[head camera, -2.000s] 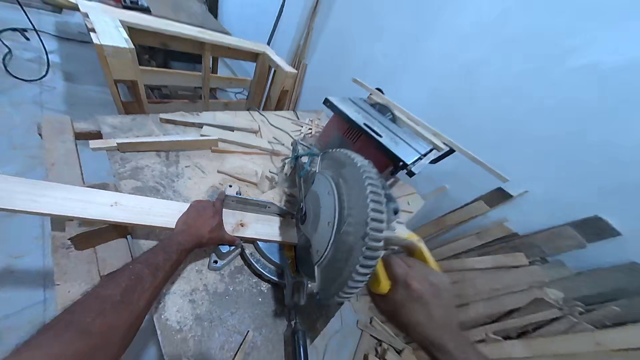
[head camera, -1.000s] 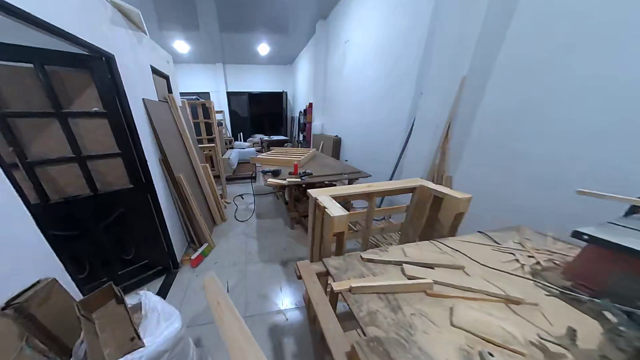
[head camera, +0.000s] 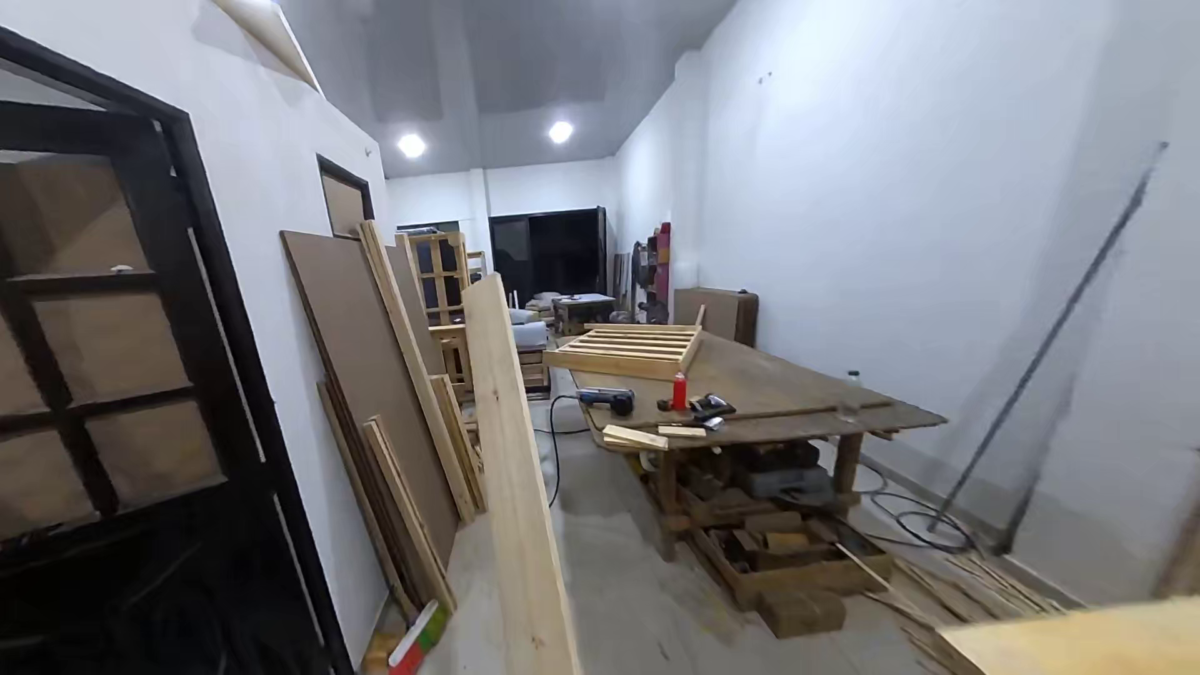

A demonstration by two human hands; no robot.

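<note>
Neither of my hands shows in the head view. A long pale wooden board runs upward from the bottom edge, left of centre, with its far end raised; what holds it is out of the frame. Beyond it stands a wooden workbench. On the bench lie a slatted wooden frame, a blue and black power tool, a red bottle, a clear bottle and short wood offcuts.
Brown panels and timber lean on the left wall beside a black door. A brush with coloured bristles rests low at the left. Under the bench sits a wooden crate; wood strips and a coiled cable lie right.
The view has swung up and left from the miter saw to the room. Both hands, seen earlier at the board and the yellow saw handle, are out of frame. The long board now stands higher in view.
</note>
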